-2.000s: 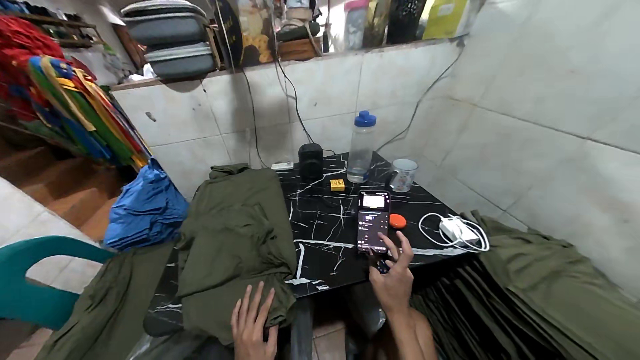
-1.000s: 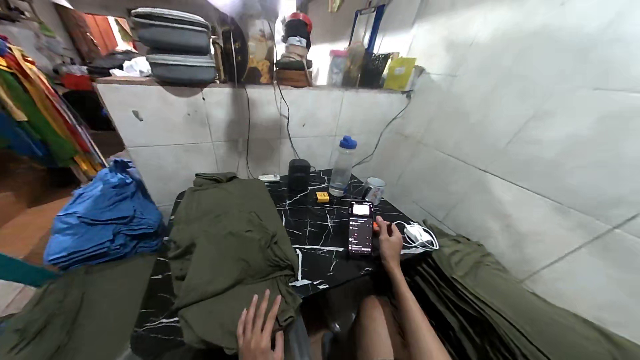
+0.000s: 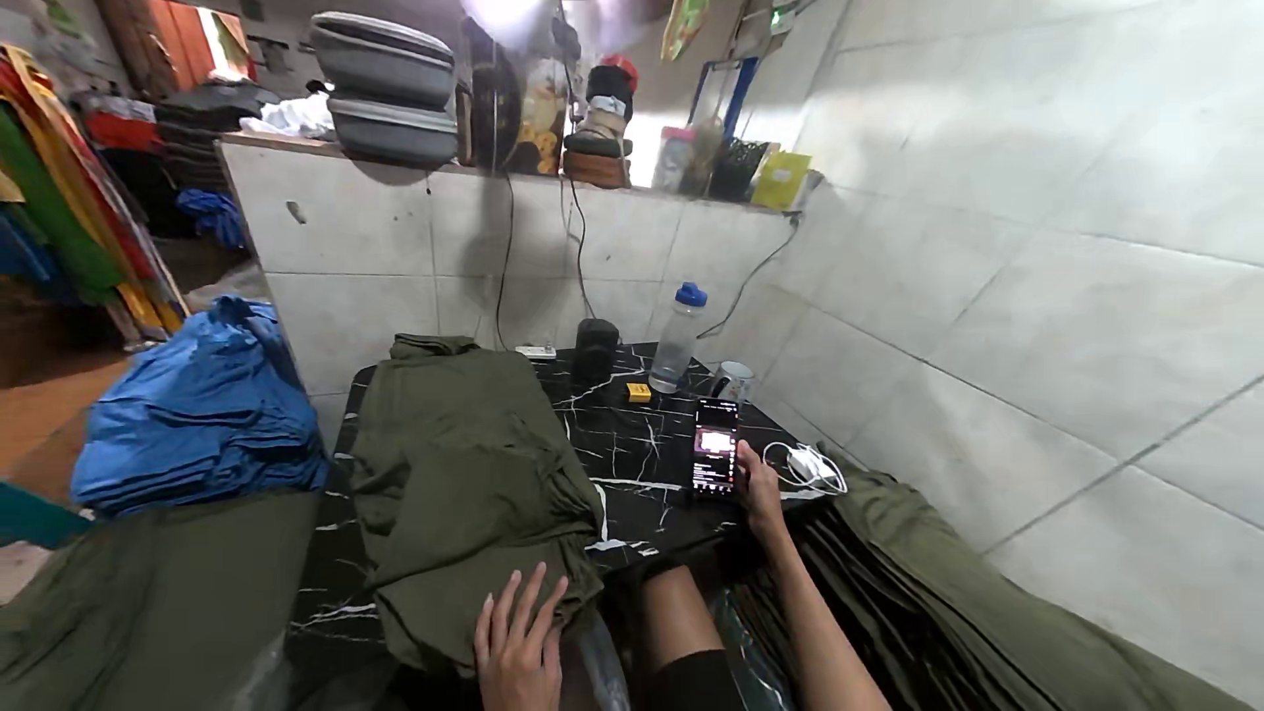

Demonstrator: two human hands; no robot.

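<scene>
My left hand (image 3: 520, 642) lies with fingers spread on the near end of an olive green folded cloth garment (image 3: 469, 464), which covers the left part of a black marble-patterned table (image 3: 632, 444). At the right side of the table, my right hand (image 3: 758, 487) is at the right edge of a black smartphone (image 3: 715, 446) with a lit screen; whether the fingers grip it cannot be told. Behind the phone stands a mug (image 3: 733, 381), with a clear water bottle with a blue lid (image 3: 677, 341) beside it. A small yellow box (image 3: 639, 393) lies left of the bottle.
A black cylindrical speaker (image 3: 595, 351) stands near the tiled wall. A white charger with its cable (image 3: 812, 467) lies right of my right hand. Blue folded cloth (image 3: 202, 410) is stacked at left. More olive cloth (image 3: 948, 573) lies at right. Grey containers (image 3: 385, 89) sit on the ledge.
My right hand has moved from the lower edge of the phone to its right side. The orange-red round thing seen beside the phone earlier is now out of sight. The view has turned somewhat.
</scene>
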